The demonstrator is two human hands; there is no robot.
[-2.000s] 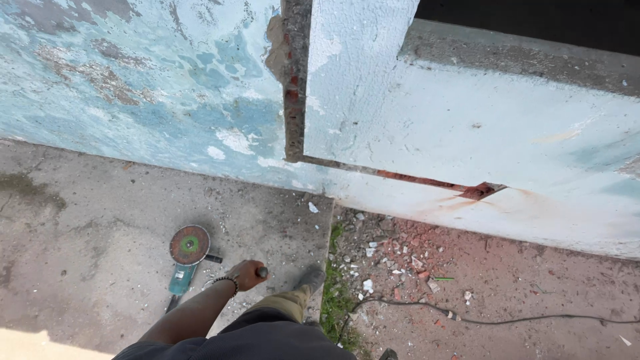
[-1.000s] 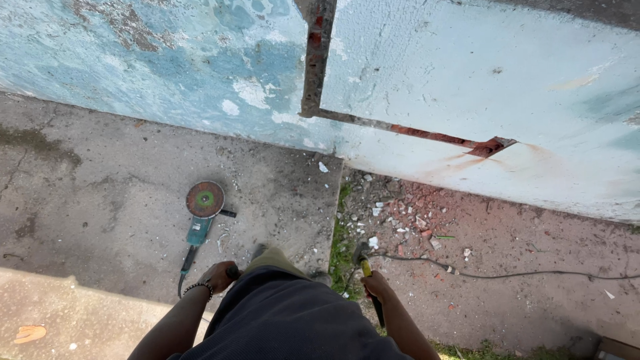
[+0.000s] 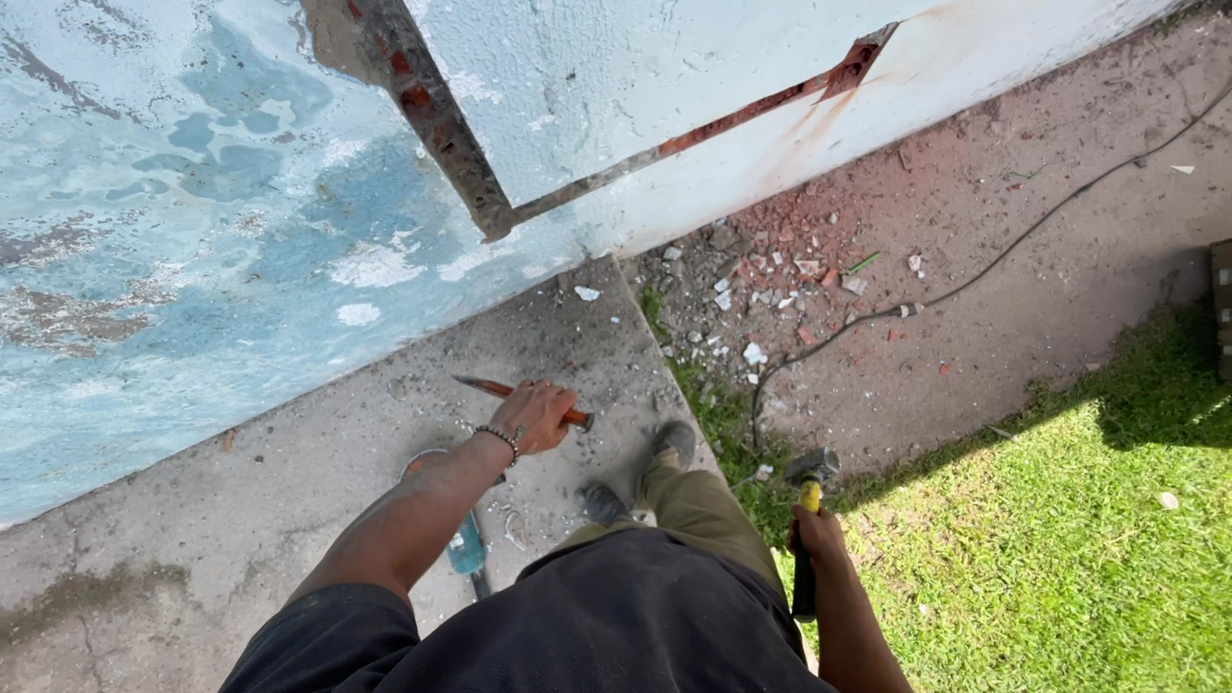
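My left hand (image 3: 535, 416) is closed around an orange cold chisel (image 3: 576, 418); its dark pointed end sticks out to the left, over the concrete slab. In my right hand (image 3: 818, 539), low at my right side, is a club hammer (image 3: 811, 472) with a yellow and black handle, its metal head up and away from me. Ahead, the painted masonry wall (image 3: 539, 106) has a chiselled channel (image 3: 452, 144) that runs down to a corner, then a narrower groove (image 3: 674, 144) along to a rough hole in red brick.
An angle grinder (image 3: 467, 549) lies on the slab, partly hidden by my left arm. Rubble (image 3: 770, 279) lies along the wall's foot at the right. A dark cable (image 3: 1020, 236) crosses the ground there. Grass (image 3: 1049, 539) lies at my right, and the slab has an edge (image 3: 664, 356).
My left hand has reached forward, and the chisel now shows plainly in it. The hammer in my right hand shows more fully than a second ago. The view has turned.
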